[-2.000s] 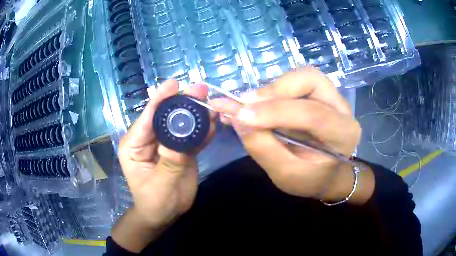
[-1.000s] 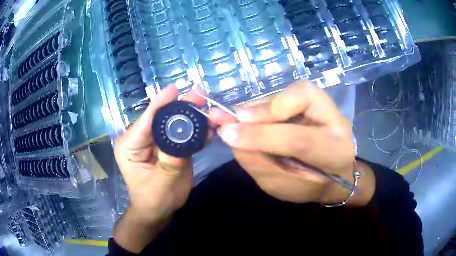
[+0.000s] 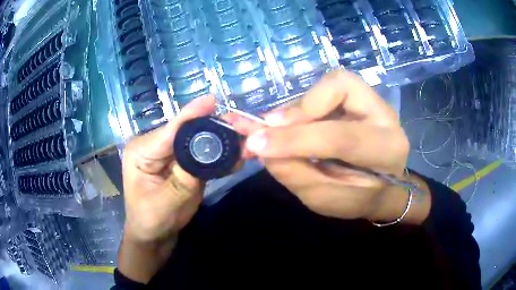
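A black disc, perhaps a speaker driver, shows a pale round centre with a faint ring of small dots around it. My left hand holds it by the edge, face towards the camera. My right hand grips slim metal tweezers. The two prongs point left, one at the disc's upper right edge and one a little above it. Whether the tips touch the disc is hard to tell.
A large clear blister tray lies in front, with empty-looking slots and rows of dark discs. A side tray of black discs is at left. Clear stacked trays stand at right, beside a floor with a yellow line.
The disc has turned slightly in my left hand, and its ring of dots looks fainter. My left wrist has shifted a little left. The tweezers stay at the disc's upper right.
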